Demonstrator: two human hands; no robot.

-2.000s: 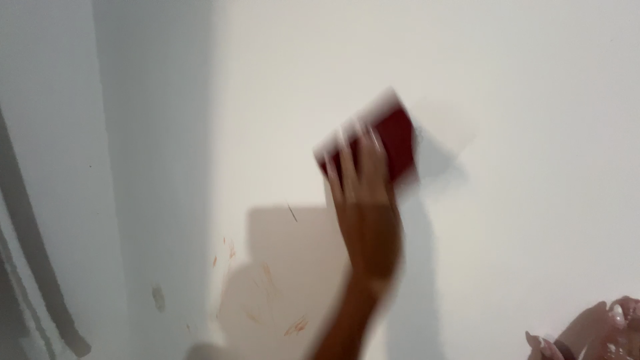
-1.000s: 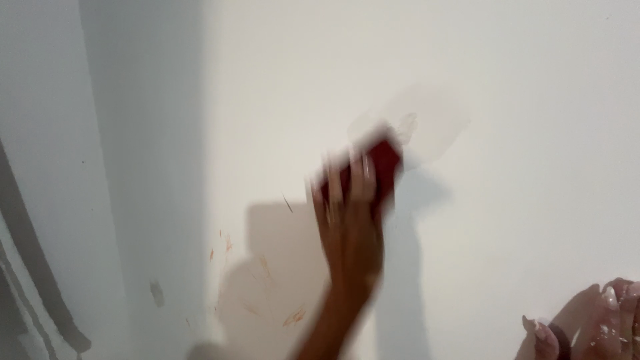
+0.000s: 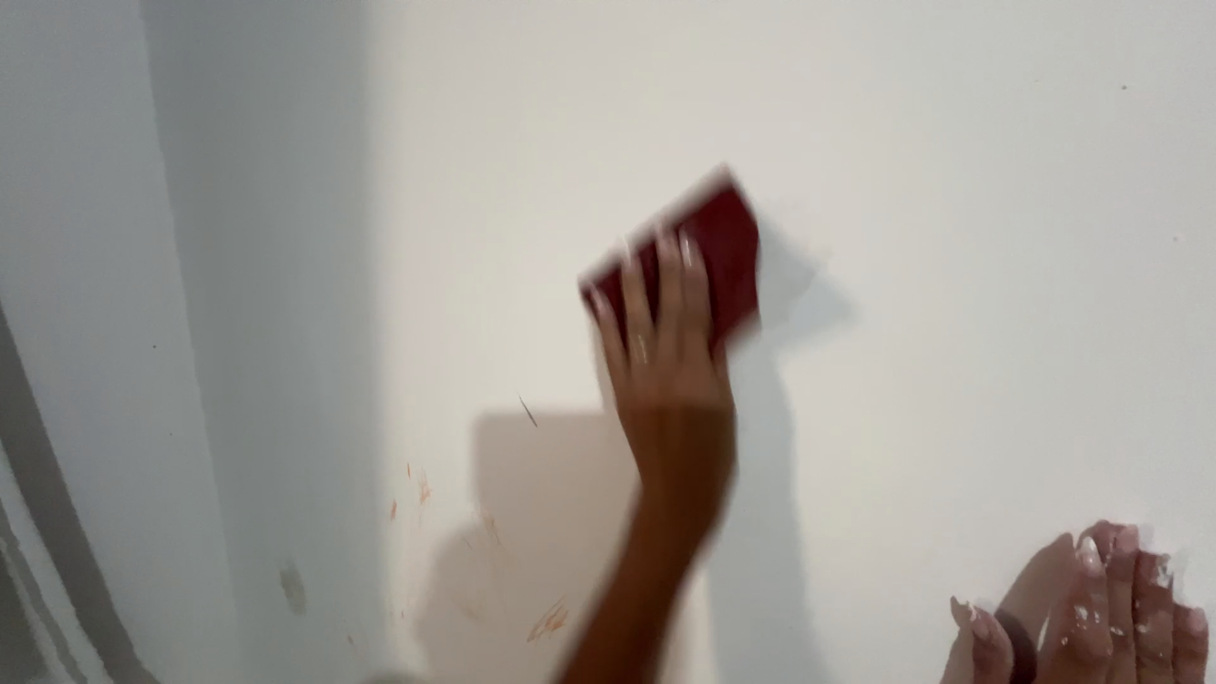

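Observation:
My left hand point(image 3: 670, 361) reaches up from the bottom middle, its fingers spread flat over a dark red sheet, apparently sandpaper point(image 3: 730, 256), pressed against the white wall point(image 3: 931, 380). Hand and sheet are motion-blurred, and the thumb is hidden. Just right of the sheet, a faint greyish patch point(image 3: 793, 261) shows on the wall, partly in shadow. At the lower right, my right hand point(image 3: 1107, 608) rests near the wall, thumb apart from the fingers, with white residue on the skin and nails. A dark shape between its thumb and fingers cannot be identified.
Orange-brown scuff marks point(image 3: 548, 619) and a thin dark scratch point(image 3: 528, 411) mark the wall left of my forearm. A wall corner runs down the left side, with a small stain point(image 3: 293, 586) near it. Grey bands point(image 3: 57, 513) cross the far lower left.
My left hand and the red sheet have moved slightly up since one second ago, covering part of the wall patch that showed then. My right hand stays at the lower right.

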